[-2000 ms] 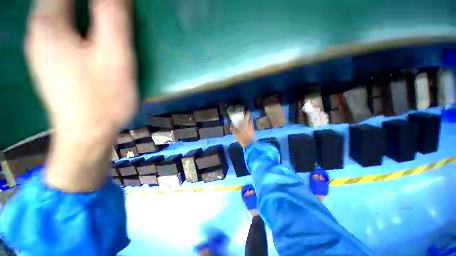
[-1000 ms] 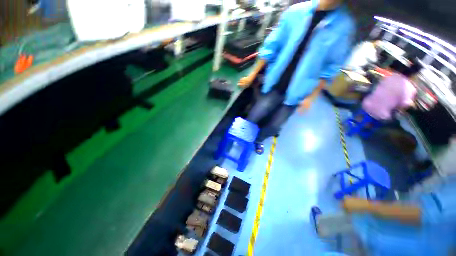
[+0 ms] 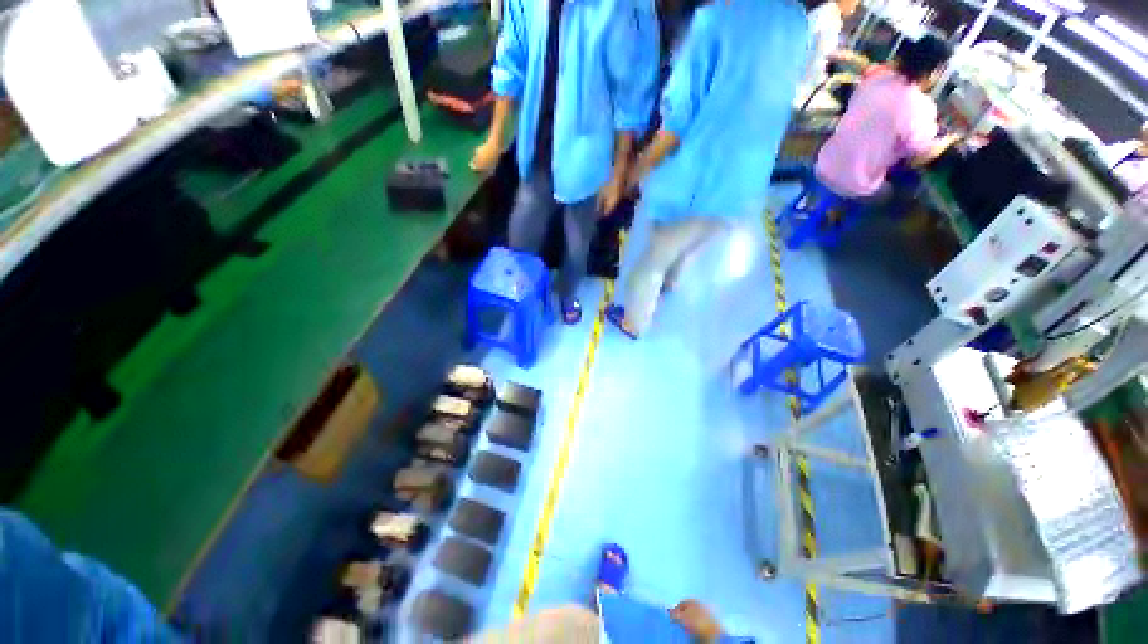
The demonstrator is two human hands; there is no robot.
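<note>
Two rows of weight blocks stand on the blue floor at lower centre-left: plain black blocks [image 3: 477,520] on the right, and brown and whitish blocks [image 3: 423,483] on the left. A blue sleeve [image 3: 63,591] at the bottom left corner looks like my left arm; my left hand is out of the picture. Blurred skin shows at the bottom edge, cut off, beside a blue shape and another bit of a hand near a blue slipper. I cannot tell which of these is my right hand, or whether it holds anything.
A green-topped conveyor [image 3: 290,315] runs along the left, with a black case [image 3: 417,185] on it. Two people in blue coats [image 3: 724,113] stand ahead near a blue stool [image 3: 507,302]. Another stool [image 3: 806,352], a metal-framed cart and white machines [image 3: 1007,264] are at right.
The view has swung from the blocks below to the aisle and then right. The left hand and the arm reaching to the blocks have left their earlier places. A second person in blue now shows.
</note>
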